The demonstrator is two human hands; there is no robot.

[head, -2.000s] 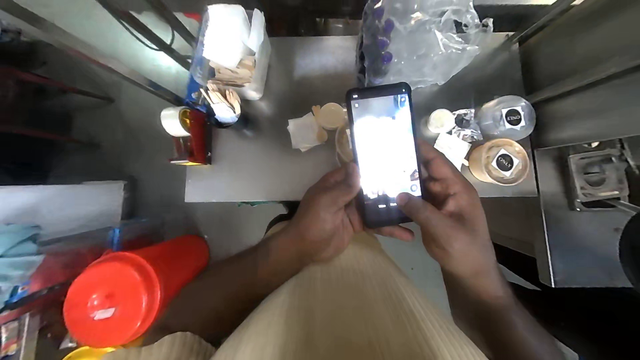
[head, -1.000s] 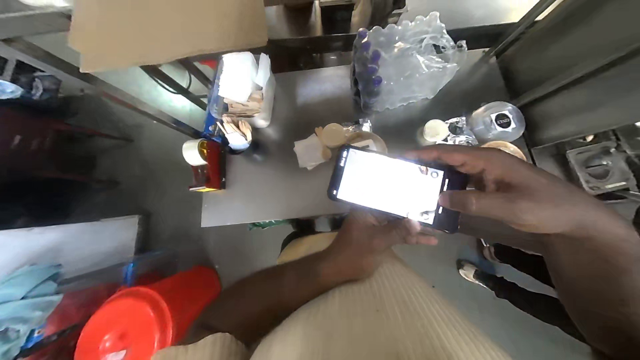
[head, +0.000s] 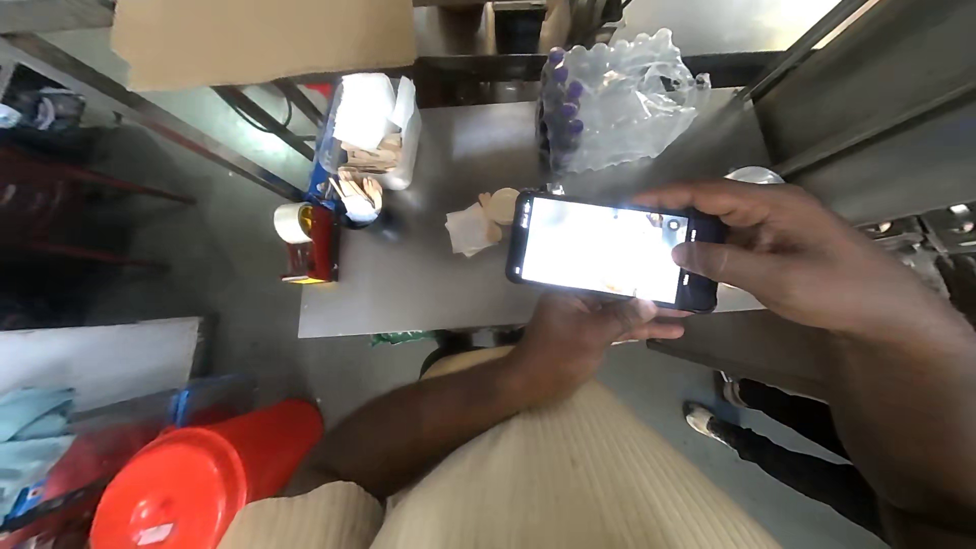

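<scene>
A black smartphone (head: 602,248) with a bright lit screen lies sideways between my hands, above the metal table (head: 396,293). My left hand (head: 587,328) holds its lower edge from below. My right hand (head: 747,244) grips its right end, the thumb on the screen. Beyond the phone's left end are white paper napkins (head: 469,230) and a round pale lid or disc (head: 503,206). The phone and my right hand hide most of what stands behind them; part of a clear plastic container (head: 755,175) shows past my right hand.
At the table's left are a red tape dispenser (head: 324,248), a cup of wooden cutlery (head: 358,198) and a plastic bin of napkins (head: 412,145). Plastic-wrapped bottles (head: 610,107) stand at the back. A red lidded drum (head: 175,488) is lower left; a person's legs (head: 785,450) are lower right.
The phone has turned from upright to sideways, and my right hand has moved from its lower right side to its right end. A cardboard sheet has come into view at the top left.
</scene>
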